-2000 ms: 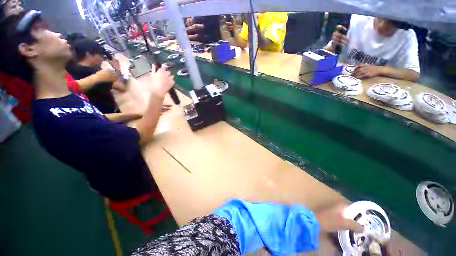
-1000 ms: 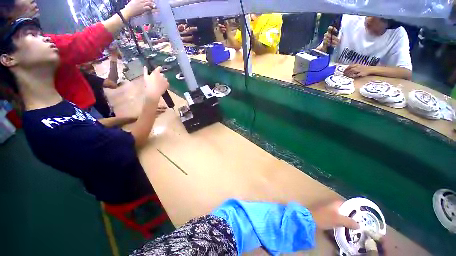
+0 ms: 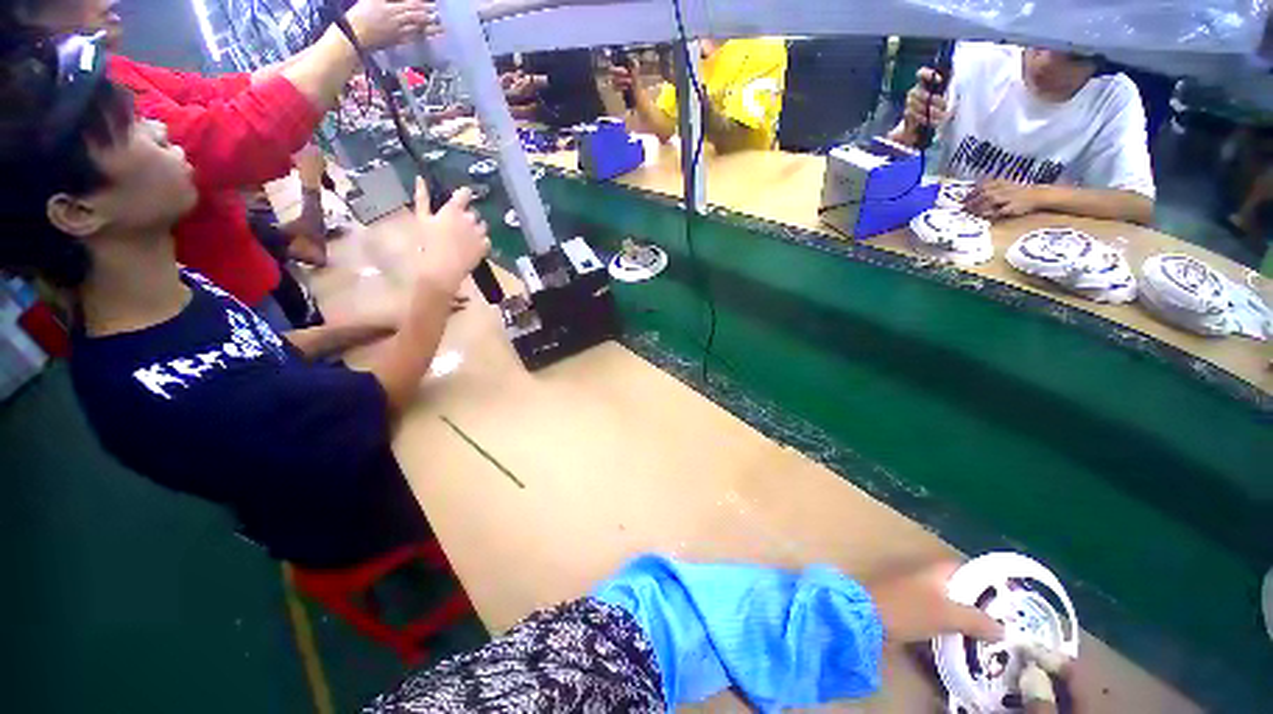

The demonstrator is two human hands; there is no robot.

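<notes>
A round white lamp housing (image 3: 1008, 575) with dark slots is near the bottom right, above the bench edge. My left hand (image 3: 938, 608), below a bright blue sleeve cover, holds the housing at its left side, with a digit reaching over its face. Only fingertips of my right hand (image 3: 1036, 678) show, at the lower middle of the housing. The rest of my right hand is cut off by the bottom edge. Whether the fingertips hold a small part cannot be told.
A thin stick (image 3: 482, 452) lies on the tan bench (image 3: 628, 460). A black device (image 3: 561, 318) stands at the bench's far end, beside a seated person in dark blue. The green belt (image 3: 866, 370) carries discs. Opposite are people, stacked white discs (image 3: 1072, 262) and a blue-and-white box (image 3: 877, 188).
Discs on the belt have moved right; the nearest has almost left the picture. A person in red has come into view reaching up. My hands and the housing have barely moved.
</notes>
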